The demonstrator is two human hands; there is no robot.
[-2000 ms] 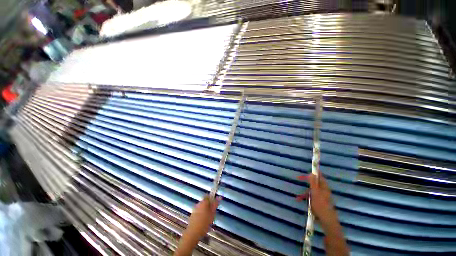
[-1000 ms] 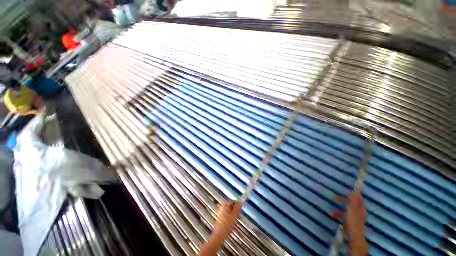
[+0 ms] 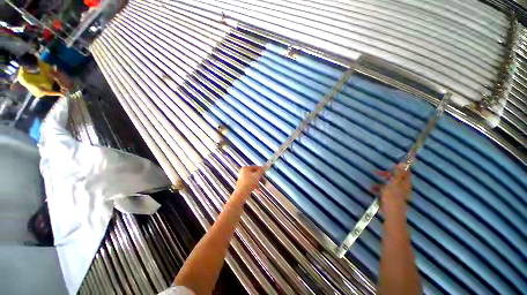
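A rectangular metal frame [image 3: 315, 113] with thin silver bars lies over the light blue ribbed sheet [image 3: 341, 155]. Its far bar is near the shiny edge rail, and its right bar shows marks at the near end. My left hand [image 3: 252, 174] grips the near end of the left bar, at the blue sheet's near edge. My right hand [image 3: 396, 185] grips the right bar partway along, with some fingers spread to the left over the blue sheet. The bar's end extends past my right hand toward me.
A pale pink ribbed sheet [image 3: 138, 75] lies left, past bare metal bars [image 3: 216, 63]. A white ribbed sheet [image 3: 404, 34] is on the far side. Crumpled white cloth [image 3: 81, 190] hangs at left. A person in yellow [image 3: 36, 80] is at upper left.
The view has swung left and down. The frame has shifted along the blue sheet toward the pink side, with both hands still on its bars.
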